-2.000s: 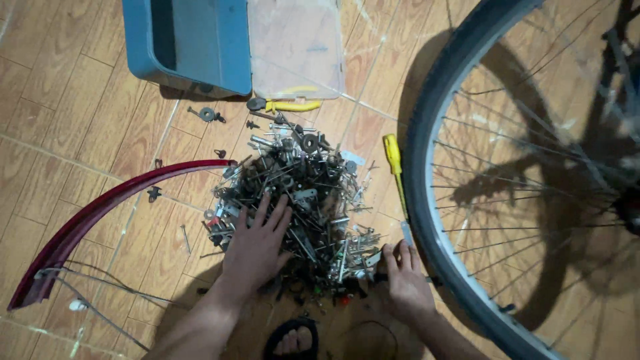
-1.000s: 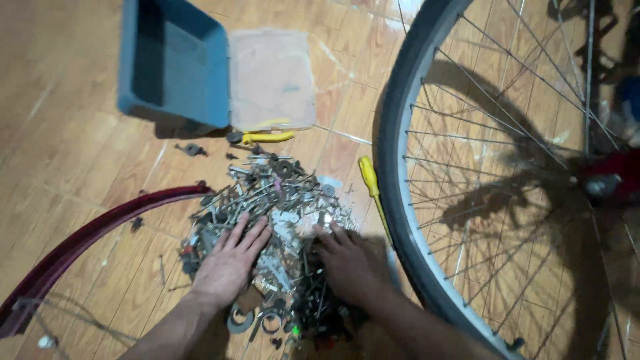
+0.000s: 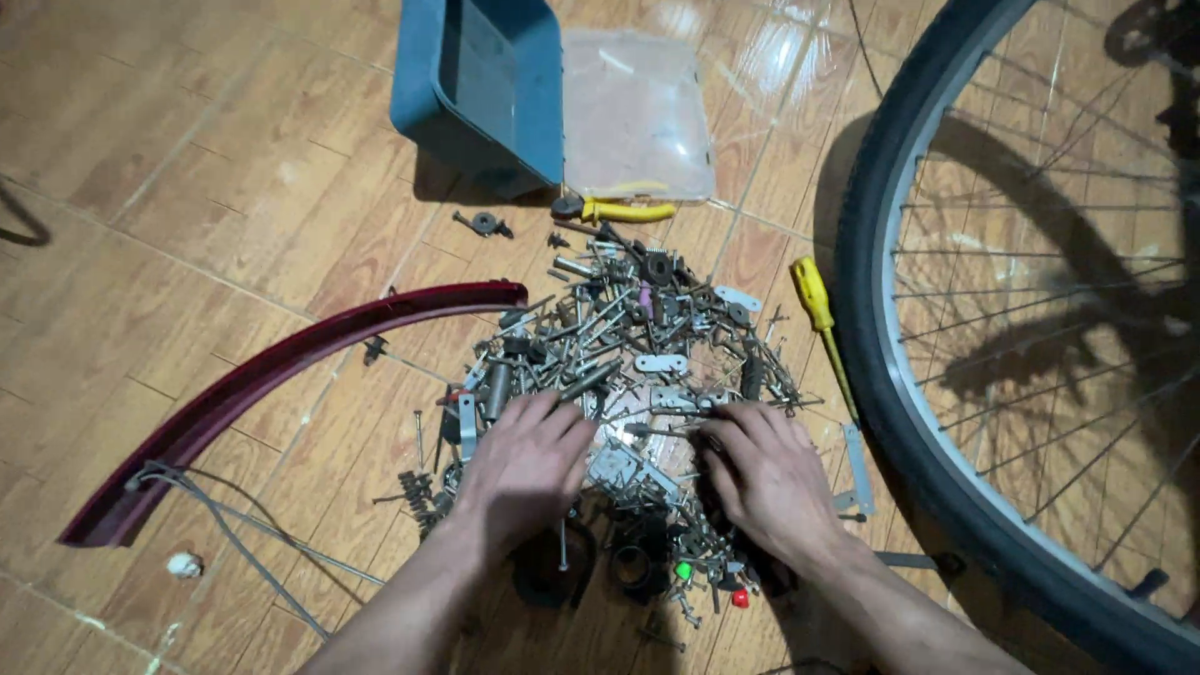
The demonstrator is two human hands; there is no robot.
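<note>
A wide pile of screws, bolts and small metal parts (image 3: pixel 600 319) lies on the wood-patterned floor. My left hand (image 3: pixel 530 459) rests palm down on its left part, fingertips among the pieces near a metal tube (image 3: pixel 500 389). On the right part lies my right hand (image 3: pixel 764 469), its fingers curled at some dark thin pieces; whether it grips one cannot be told. Between the hands are a flat metal plate (image 3: pixel 614 466) and, farther up, a small two-holed plate (image 3: pixel 660 363). Green (image 3: pixel 683 569) and red (image 3: pixel 740 598) bits sit at the near edge.
A blue plastic bin (image 3: pixel 548 84) lies beside a clear plastic lid (image 3: pixel 637 117), with yellow-handled pliers (image 3: pixel 628 211) below. A yellow screwdriver (image 3: pixel 814 295) lies beside a bicycle wheel (image 3: pixel 867 281) at right. At left, a red curved fender (image 3: pixel 234 384) has wire stays (image 3: pixel 253 562).
Both hands have shifted within the pile. My right hand was at the pile's right edge two seconds ago, then near its middle, and is now farther right again with its fingers curled.
</note>
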